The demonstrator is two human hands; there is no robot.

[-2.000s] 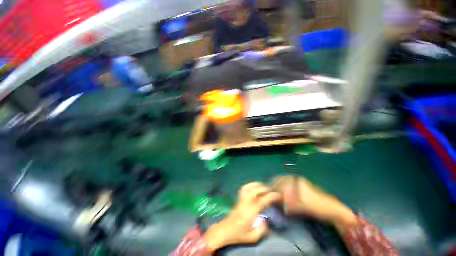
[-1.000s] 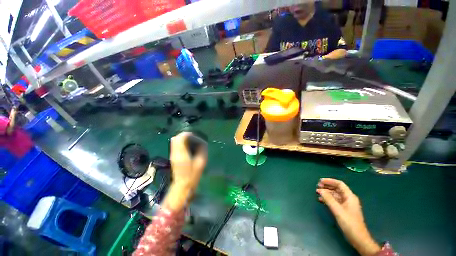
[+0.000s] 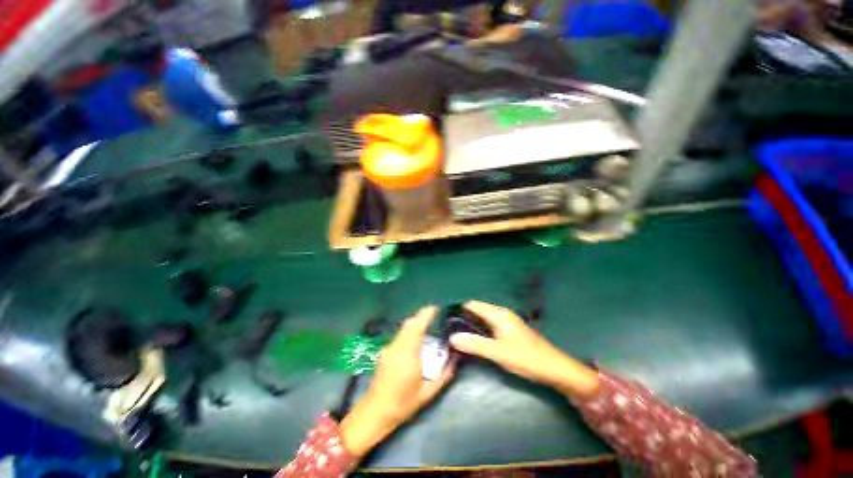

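My left hand [image 3: 402,370] is closed on the white test socket [image 3: 434,359] low in the middle of the view. My right hand [image 3: 505,345] grips a black power adapter [image 3: 464,323] right beside it, the two hands nearly touching. The frame is blurred, so whether adapter and socket are joined cannot be told. The silver-grey bench tester [image 3: 538,140] stands behind the hands on a light wooden board, with pale knobs [image 3: 589,201] at its right end.
A bottle with an orange lid [image 3: 400,163] stands left of the tester. A small black fan [image 3: 103,347] and scattered black adapters [image 3: 192,288] lie to the left. A blue crate [image 3: 800,224] with red beneath stands at the right. A metal post [image 3: 687,103] rises beside the tester.
My left hand has moved right, from the bench's left side to the socket. My right hand has moved left and now holds an adapter. The view has turned to the right.
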